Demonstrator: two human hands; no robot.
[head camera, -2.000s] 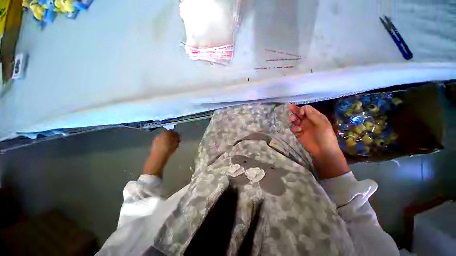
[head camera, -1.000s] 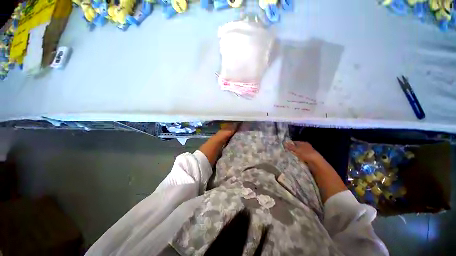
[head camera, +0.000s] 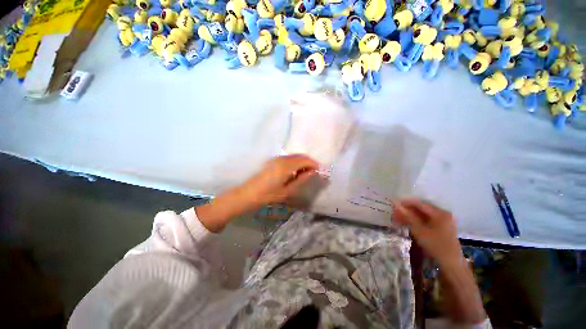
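My left hand (head camera: 292, 180) is at the near end of the stack of empty bags (head camera: 318, 125), its fingers bent over the red-printed edge; whether it grips a bag cannot be told. My right hand (head camera: 427, 222) is blurred at the table's front edge, right of the loose empty bags (head camera: 389, 160); its fingers are bent and I cannot tell if they hold anything. The loose bags lie flat, grey and see-through, with fine red lines at their near end.
A wide pile of yellow-and-blue plush toys (head camera: 385, 38) spans the table's back. Thread snips (head camera: 505, 210) lie at right. A small white object (head camera: 76, 85) and a yellow printed carton piece (head camera: 48, 32) are at left. The box below the table at right (head camera: 527, 276) is dark.
Both hands have risen from my lap to the table's front edge, the left to the bag stack. The view has tilted up, showing much more of the plush pile.
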